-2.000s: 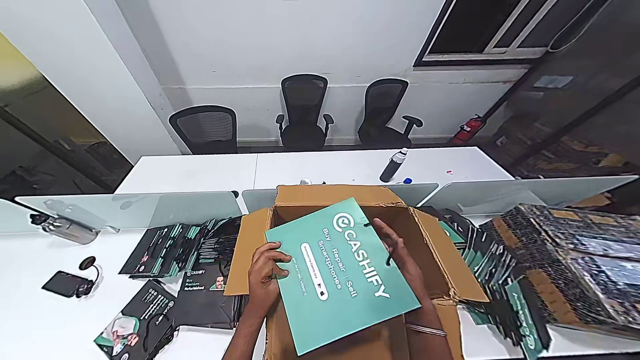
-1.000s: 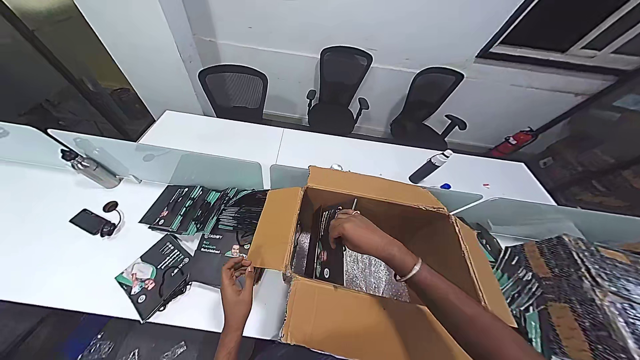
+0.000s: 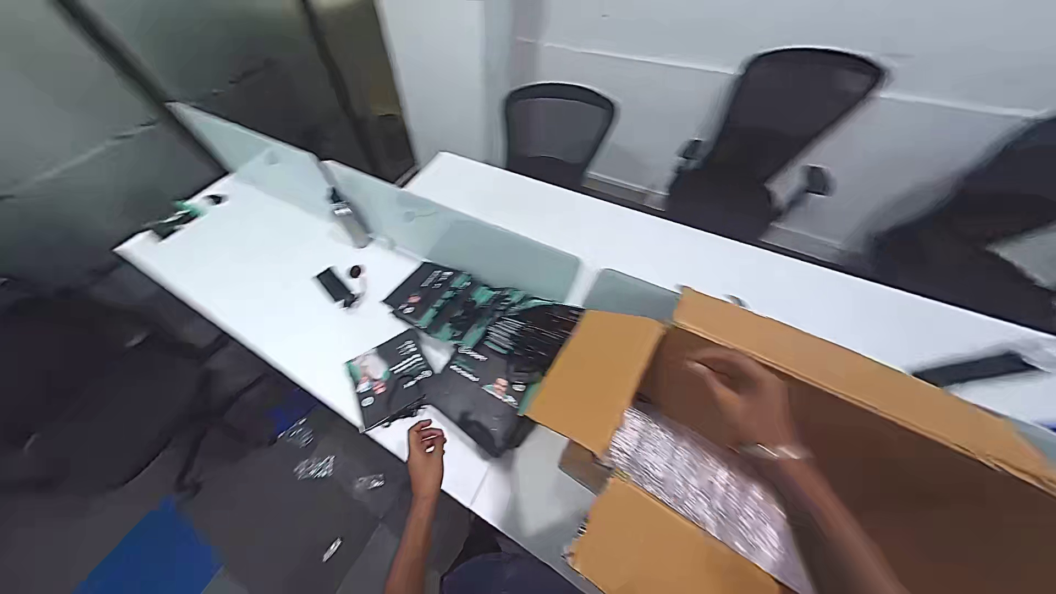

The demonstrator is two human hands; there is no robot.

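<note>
My right hand point(image 3: 738, 396) is over the inside of an open cardboard box point(image 3: 850, 355), fingers curled and blurred; whether it holds anything is unclear. Silvery wrapped items or lining point(image 3: 701, 478) lie below it in the box. My left hand point(image 3: 426, 454) hovers at the desk's near edge with fingers partly curled and nothing visible in them. Just above it lies a black printed card or flat packet point(image 3: 388, 379) with a dark cord. Another black printed packet point(image 3: 483, 392) rests beside the box, and a spread of several more point(image 3: 454, 301) lies behind.
A phone point(image 3: 335, 285) and a small round stand point(image 3: 355, 271) are on the white desk point(image 3: 272, 289). Farther back stands a metal bottle point(image 3: 351, 221) by the glass divider point(image 3: 462, 235). Another dark bottle point(image 3: 978, 369) and office chairs point(image 3: 775, 124) are beyond the box. Plastic scraps point(image 3: 316, 468) lie on the floor.
The view has swung left. My left hand has gone from the box's side flap to the desk edge. The black packet under my right hand a second ago no longer shows there; the teal board is out of sight.
</note>
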